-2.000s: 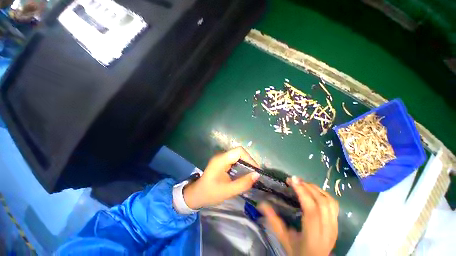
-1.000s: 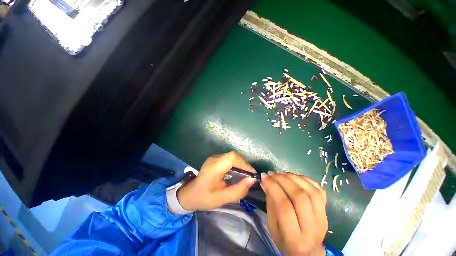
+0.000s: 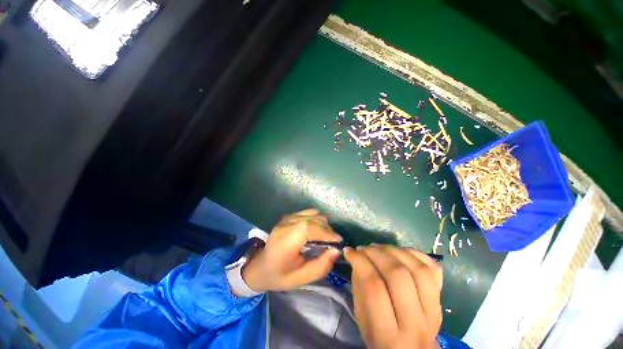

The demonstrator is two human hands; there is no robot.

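A thin dark phone-like housing (image 3: 321, 250) is held nearly edge-on over the near edge of the bench. My left hand (image 3: 290, 252) grips its left end between thumb and fingers. My right hand (image 3: 398, 293) is on the housing's right part, fingertips close to the left thumb; a dark end shows past the right fingers. The right hand covers much of the housing. Whether a small part is between the fingertips cannot be seen.
A blue bin (image 3: 546, 184) of tan slivers stands at the right. A loose pile of slivers (image 3: 393, 133) lies on the green mat (image 3: 287, 129). Black trays (image 3: 136, 129) at left hold a silver-white unit (image 3: 92, 34). White strips (image 3: 512, 300) lie at right.
The housing has turned edge-on. My right hand has moved left towards my left thumb, its fingers now closed together. The view has shifted, with the trays now larger at left.
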